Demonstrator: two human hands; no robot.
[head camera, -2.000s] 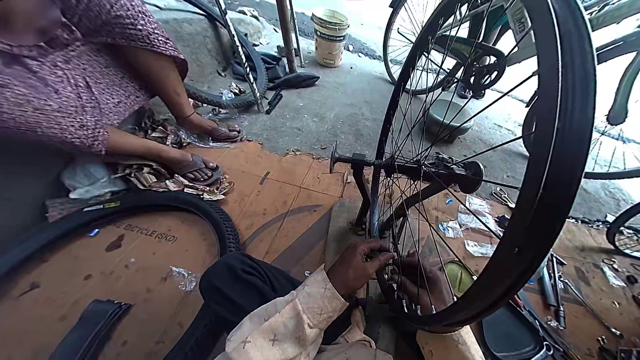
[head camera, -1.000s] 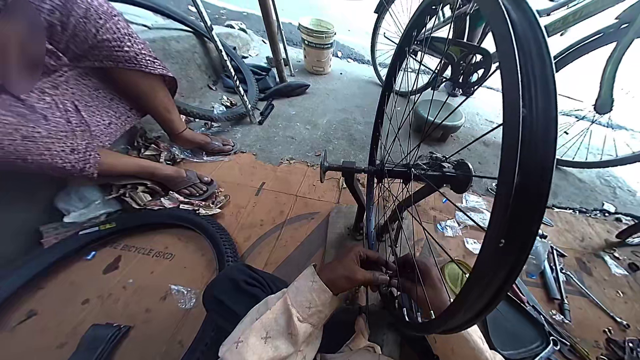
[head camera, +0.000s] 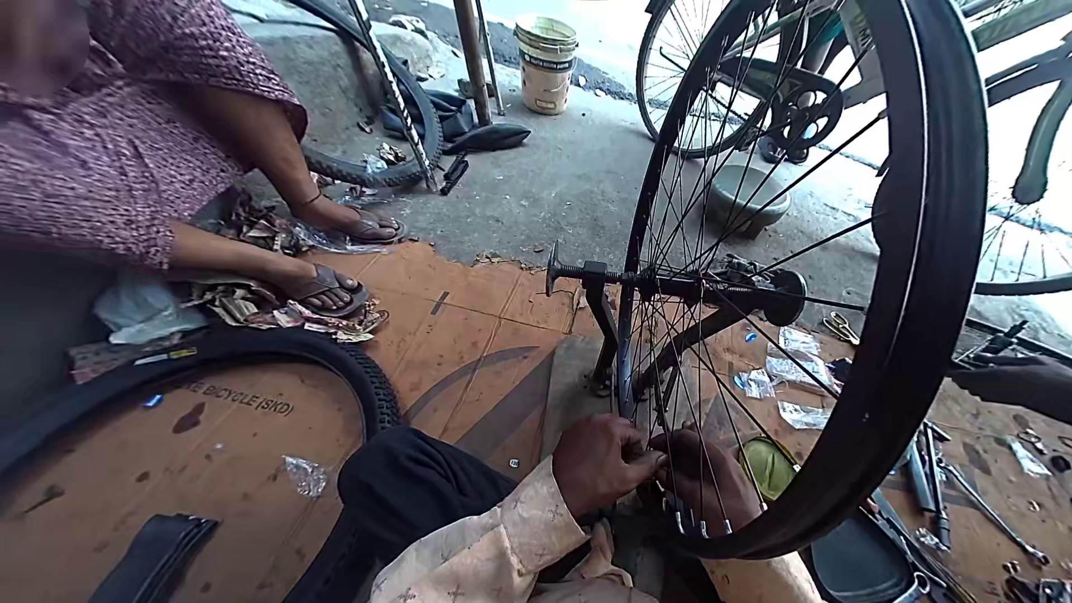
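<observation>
A spoked bicycle wheel with a black rim stands upright in a dark metal truing stand, which clamps its axle. My left hand, in a light patterned sleeve, pinches at the spokes low on the near side of the wheel, thumb and forefinger together. Close against it, my right hand is behind the spokes, its fingers partly hidden by them and by the rim. Whatever is between the fingertips is too small to tell. Silver spoke nipples show along the lower rim just below my hands.
A seated person's sandalled feet rest at the left, near a loose tyre on cardboard. Wrenches, a black tray and plastic packets lie at right. Another person's hand reaches in there. A bucket and bicycles stand behind.
Another person's hand has come into view at the right edge. Both of my hands remain together at the lower spokes.
</observation>
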